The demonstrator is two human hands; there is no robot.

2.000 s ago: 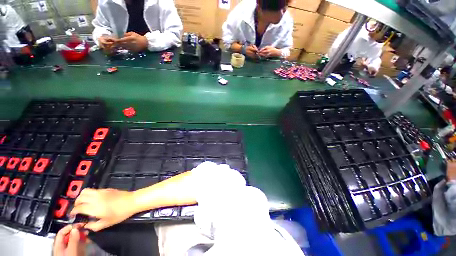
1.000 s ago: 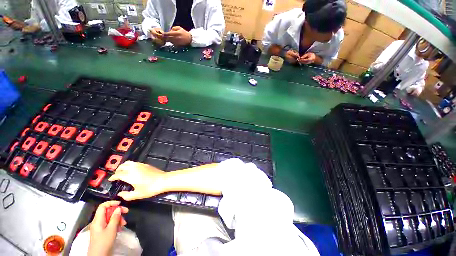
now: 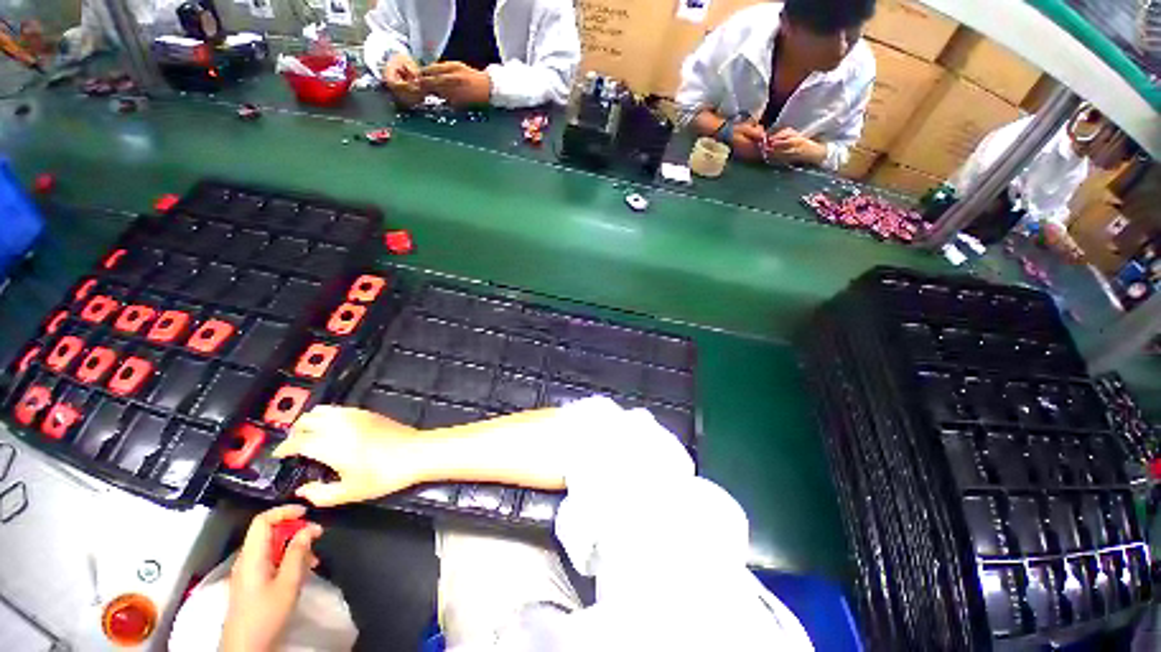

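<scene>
My left hand [image 3: 265, 580] is at the lower left, its fingers shut on a small red housing [image 3: 288, 540]. My right hand [image 3: 350, 456] reaches left over the near edge of the blister trays, fingers bent and spread; whether it holds a small part cannot be told. Beside its fingertips a red housing [image 3: 243, 446] lies in a pocket, in a column of red housings with pale-edged openings. The left blister tray [image 3: 166, 439] holds several more red housings. The middle blister tray [image 3: 548, 369] shows dark pockets, partly hidden under my right forearm.
A tall stack of black trays [image 3: 1019, 433] stands at right. The white machine table [image 3: 64, 548] with an emergency stop button [image 3: 129, 619] is at lower left. Loose red pieces [image 3: 399, 241] lie on the green bench [image 3: 509, 210]. White-coated people work opposite. A blue bin [image 3: 815, 606] shows at the bottom.
Since two seconds ago the view has shifted, bringing the machine table corner into sight. My left hand has moved slightly away from my right, still with the red housing. The loose red bench piece has shifted against the trays.
</scene>
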